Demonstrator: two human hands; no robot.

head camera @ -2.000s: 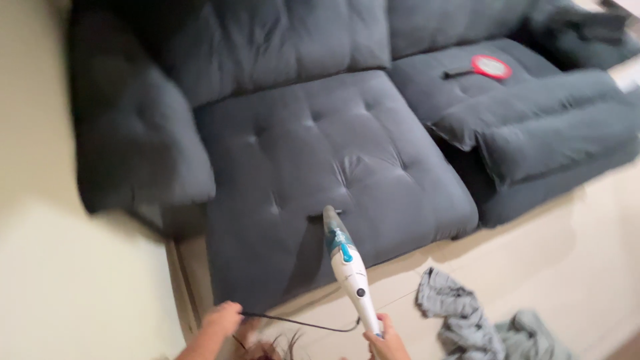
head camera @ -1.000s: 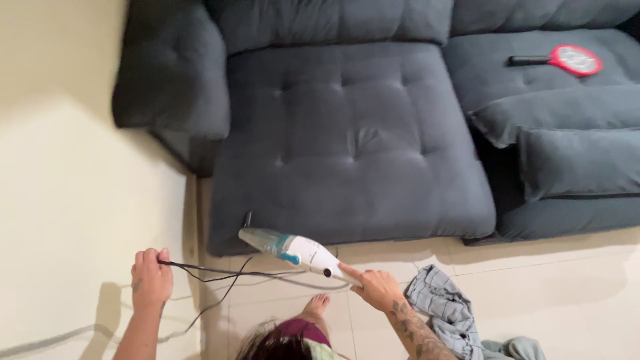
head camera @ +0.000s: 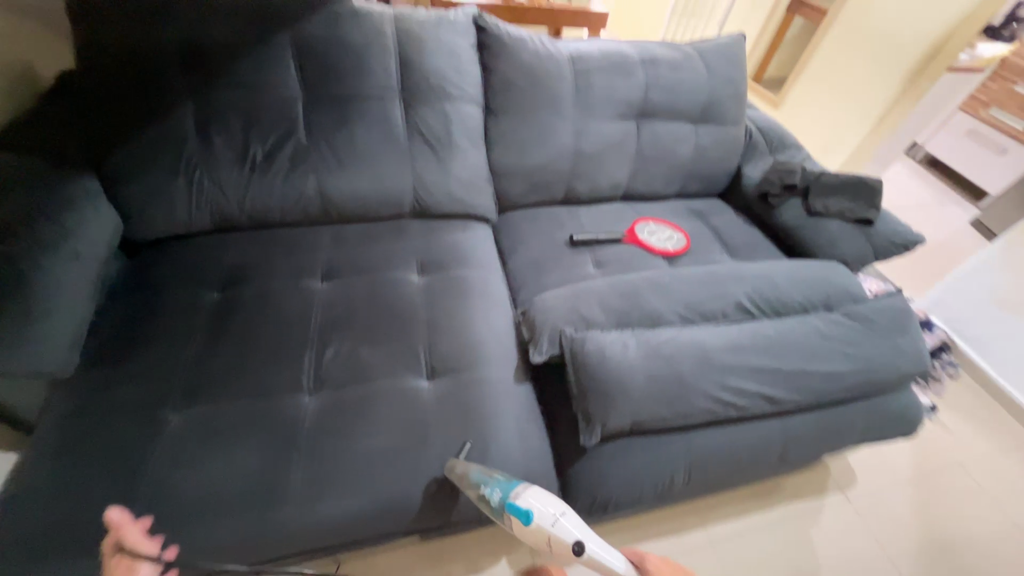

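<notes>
My right hand [head camera: 652,562] grips the handle of a white and blue handheld vacuum cleaner [head camera: 552,520] at the bottom edge of the view. The vacuum's narrow nozzle points up and left, at the front right part of the wide tufted seat of a dark grey sofa [head camera: 360,320]. At the lower left, my left hand [head camera: 134,544] holds a thin black cord [head camera: 232,569] above the seat's front part. Part of each hand is cut off by the frame.
A red and black electric insect racket [head camera: 658,237] lies on the right seat. A folded footrest cushion [head camera: 744,376] is in front of it. Dark cloth [head camera: 844,194] hangs over the right armrest. Tiled floor [head camera: 768,512] runs along the sofa's front.
The vacuum's nozzle has moved from the front left corner of the wide seat to its front right part. The view has swung up and right, showing more of the backrests.
</notes>
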